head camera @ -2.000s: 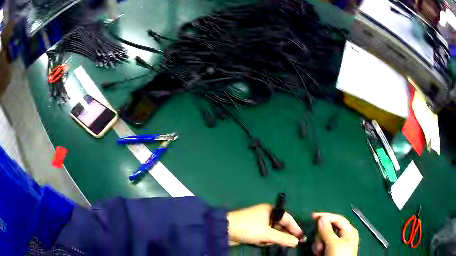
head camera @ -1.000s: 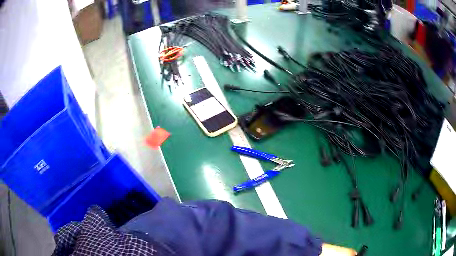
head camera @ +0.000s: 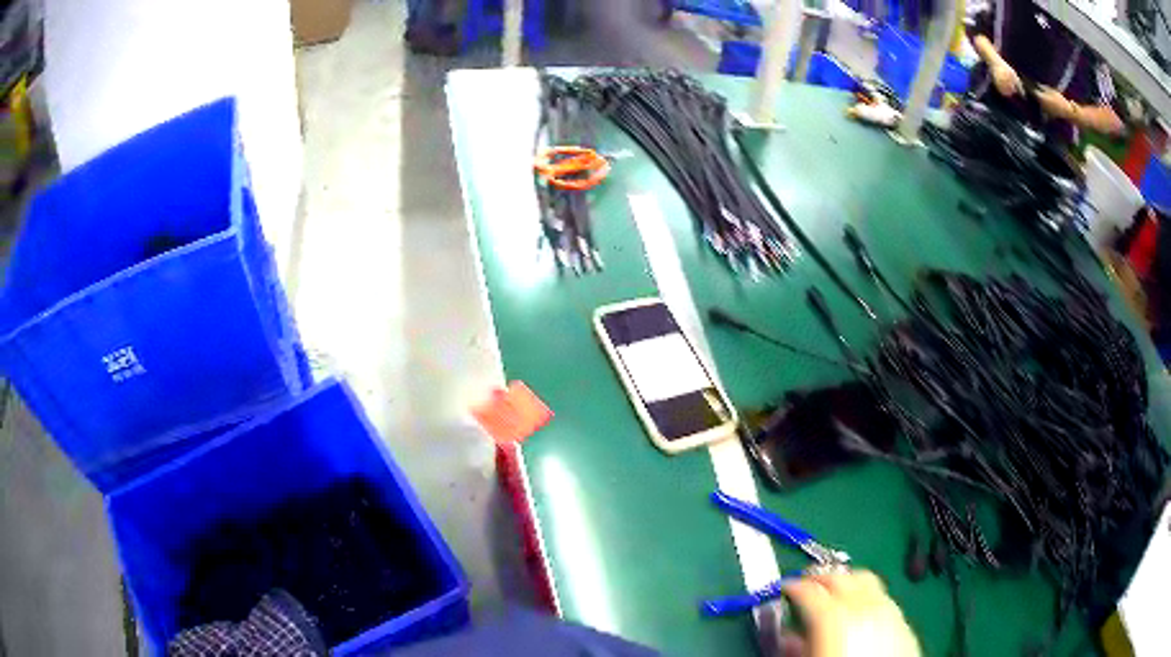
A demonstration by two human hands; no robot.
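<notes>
Blue-handled cutters (head camera: 773,524) lie with handles spread across a steel ruler (head camera: 670,276) on the green bench. My right hand (head camera: 854,619) is at the bottom edge, its fingertips over the lower handle near the jaws; whether they grip it cannot be told. My left hand is out of the picture; only a dark blue sleeve (head camera: 539,638) shows at the bottom edge. A pale-rimmed phone (head camera: 665,372) lies on the ruler. A large tangled pile of black connector cables (head camera: 1053,411) lies to the right, with a dark glossy device (head camera: 822,434) at its left side.
Black cables with stripped ends (head camera: 693,154) lie fanned at the back left, beside orange-handled snips (head camera: 572,167). Two blue crates (head camera: 129,347) stand left, the nearer holding black parts (head camera: 308,558). A red-orange tag (head camera: 514,413) is at the bench edge. Another person's arms (head camera: 1047,100) handle cables at the back right.
The view has swung left, showing the crates and the other person. My left hand has left the picture. My right hand is now at the cutters, which lie about where they were.
</notes>
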